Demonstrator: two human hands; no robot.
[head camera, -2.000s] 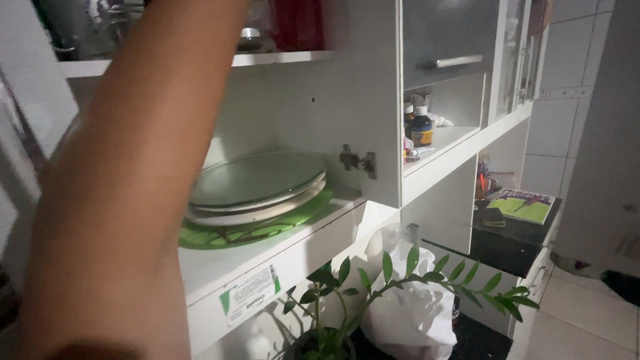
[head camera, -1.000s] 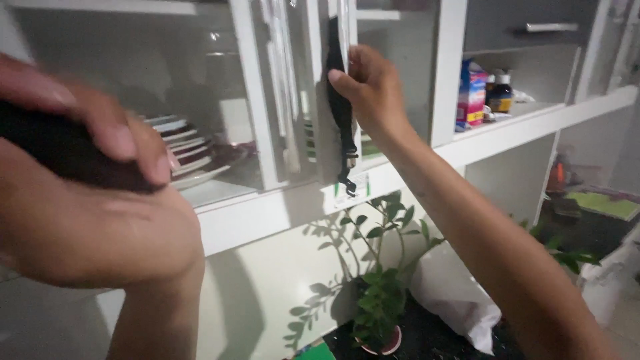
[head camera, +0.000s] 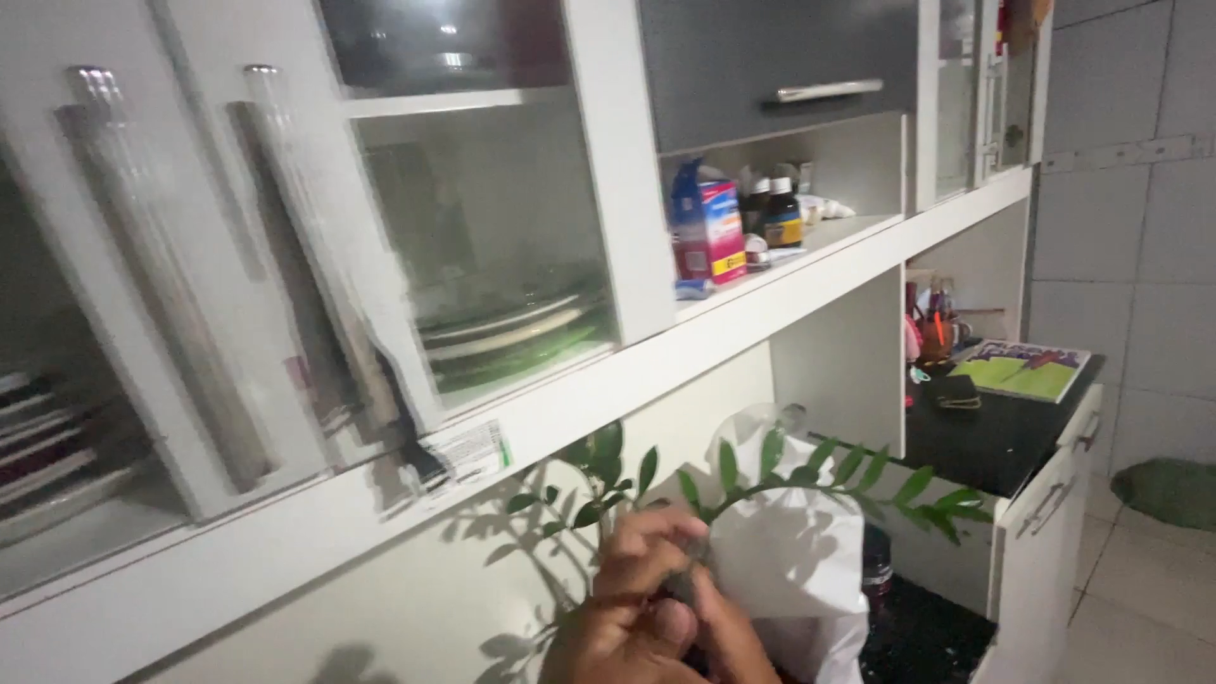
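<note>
My left hand (head camera: 617, 613) and my right hand (head camera: 727, 632) are close together at the bottom centre, below the wall cabinet, with fingers bent and blurred. Something small and dark shows between the fingers; whether it is held is unclear. Up and left of them, two metal bar handles (head camera: 318, 247) run down the white cabinet doors. A black strap-like thing (head camera: 418, 461) hangs by the lower end of the right handle. Behind the right door's glass, stacked plates (head camera: 513, 328) sit above a green one. Both doors are closed.
A potted plant's leafy stem (head camera: 817, 480) arches beside a white bag (head camera: 788, 560). Medicine box (head camera: 708, 223) and dark bottle (head camera: 784, 214) stand on the open shelf. A booklet (head camera: 1021, 369) and a dark wallet-like item (head camera: 955, 391) lie on the black counter.
The cabinet door, open in the oldest frame, is now closed. My right hand has left the handle and the black strap-like thing there; both hands are now together lower down. The view has shifted.
</note>
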